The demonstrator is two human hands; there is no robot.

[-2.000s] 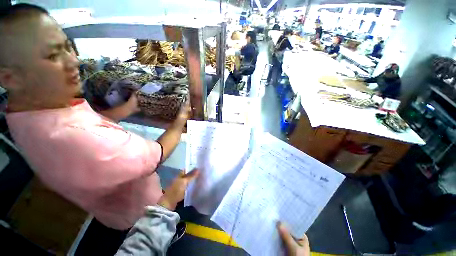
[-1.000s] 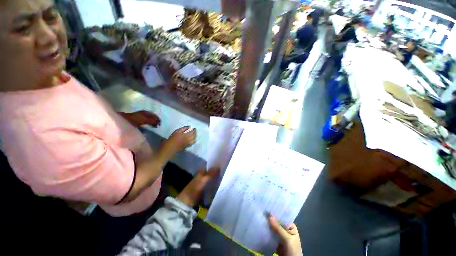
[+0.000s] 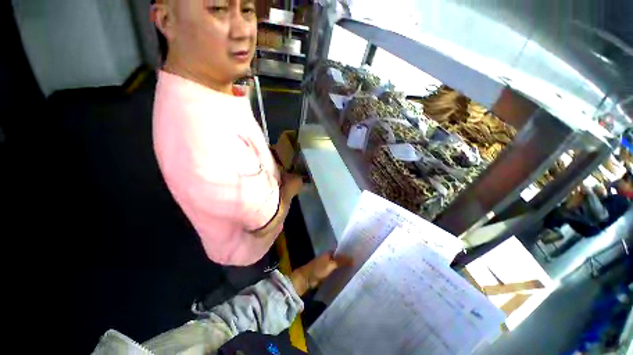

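Note:
Two production sheets overlap in front of me, white with printed tables. My left hand (image 3: 321, 270), in a grey sleeve, grips the left edge of the rear sheet (image 3: 361, 232). The front sheet (image 3: 409, 298) lies over it, tilted, and runs to the bottom of the view. My right hand is not in view. Behind the papers, bundled leopard-print parts (image 3: 409, 177) sit on a rack shelf with white bundle tags (image 3: 358, 137) on them.
A person in a pink shirt (image 3: 208, 159) stands at left beside the grey rack (image 3: 479, 66). Brown part piles (image 3: 472, 121) lie behind the bundles. A white-topped surface with brown pieces (image 3: 513, 277) is at right. A yellow line (image 3: 297, 334) crosses the dark floor.
The view has swung left, so the rack fills the middle and the long table has left view. The person's arms have drawn back from the rack. My right hand has gone out of view.

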